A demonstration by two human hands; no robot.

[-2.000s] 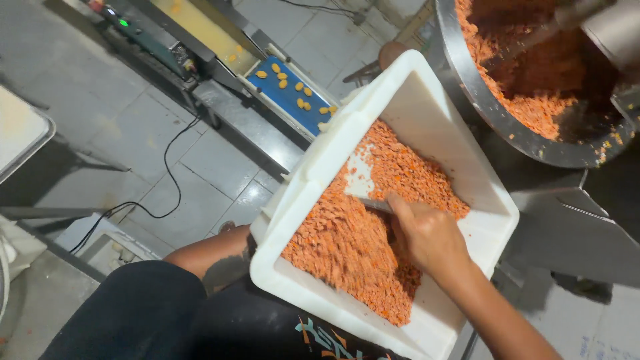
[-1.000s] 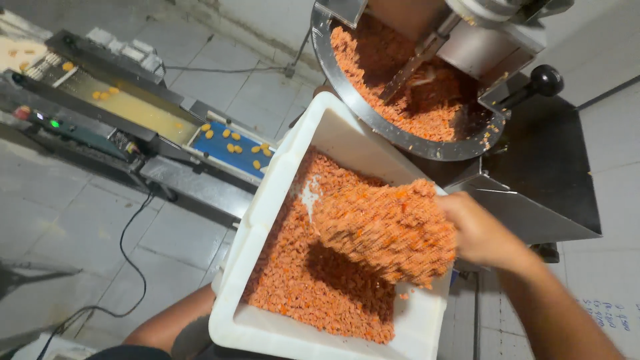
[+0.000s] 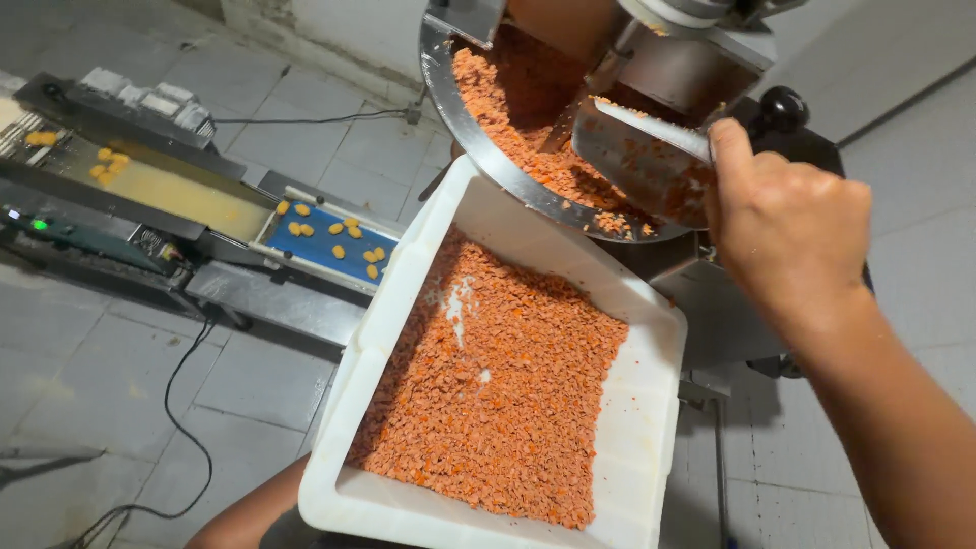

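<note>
My right hand grips a metal scoop or scraper with a pale edge, tilted over the round steel bowl of a machine. Orange-pink crumbled food lies inside that bowl around a metal mixing arm. Just below the bowl's rim, a white plastic tub holds a broad layer of the same orange crumbs, with white patches of its bottom showing. My left forearm reaches behind the tub's lower left side; the left hand itself is hidden.
At left runs a machine with a yellowish wet bed and a blue conveyor belt carrying several yellow pieces. A black cable trails over the tiled floor. A black knob sticks out beside the bowl, near my right hand.
My right hand has moved from over the tub up to the bowl. The heap of crumbs it lifted a second ago is off the tool. The view has shifted toward the bowl.
</note>
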